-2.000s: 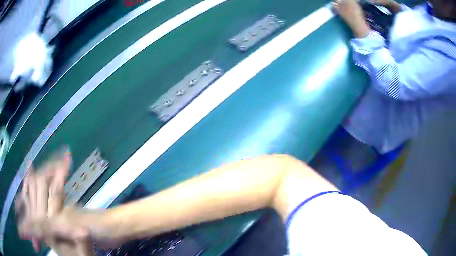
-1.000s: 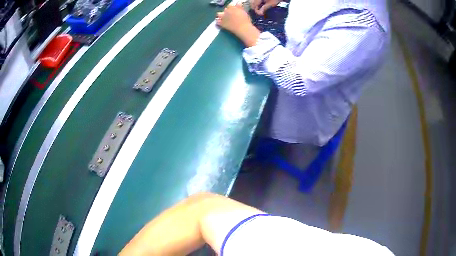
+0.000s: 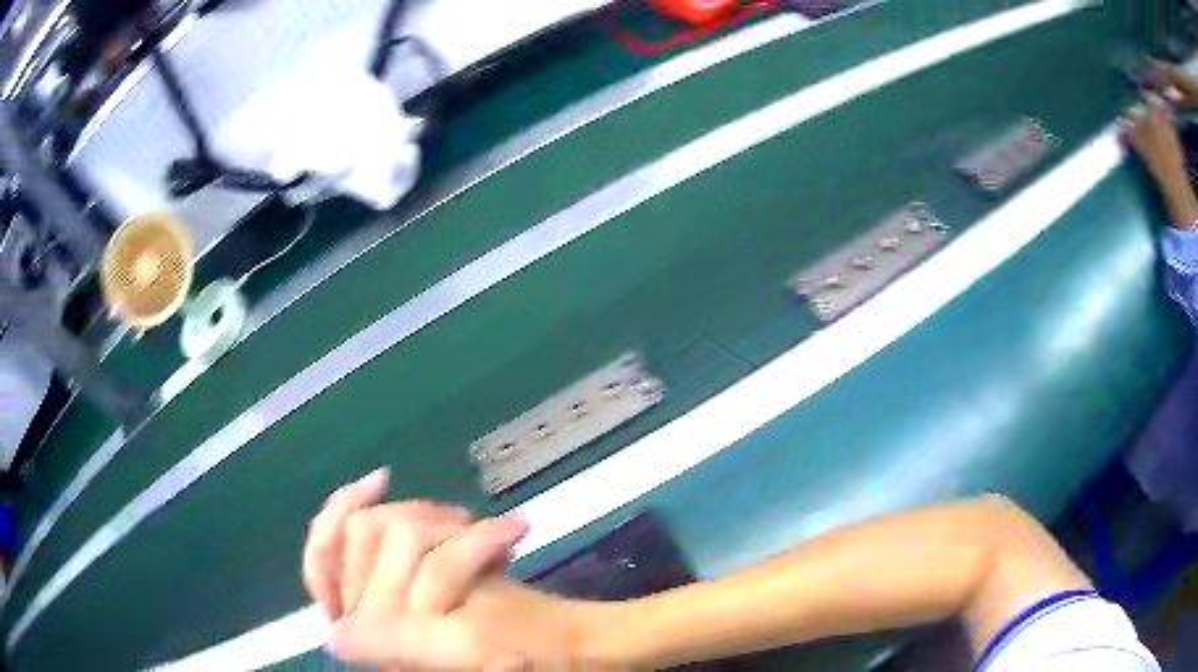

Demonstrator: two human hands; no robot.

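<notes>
My right hand (image 3: 421, 578) is at the lower left, over the near white strip, its fingers loosely curled. No object shows in it, but the inside of the fingers is partly hidden. My left hand is not in view. A grey four-station bar (image 3: 569, 423) lies on the green conveyor belt just beyond my right hand, not touched by it. A second bar (image 3: 870, 263) and a third, blurred one (image 3: 1009, 155) lie farther right along the belt. The dark parts tray (image 3: 618, 558) is partly hidden behind my right hand and forearm.
A white strip (image 3: 788, 374) edges the belt beside the glossy green bench (image 3: 841, 453). Another person's hands (image 3: 1159, 125) are at the far right edge. A small fan (image 3: 147, 271), white bundle (image 3: 375, 145) and red bin (image 3: 696, 11) are on the far side.
The view has swung left, so the bars and the other person appear farther right and the fan has come into view. My right hand, out of view one second ago, shows again.
</notes>
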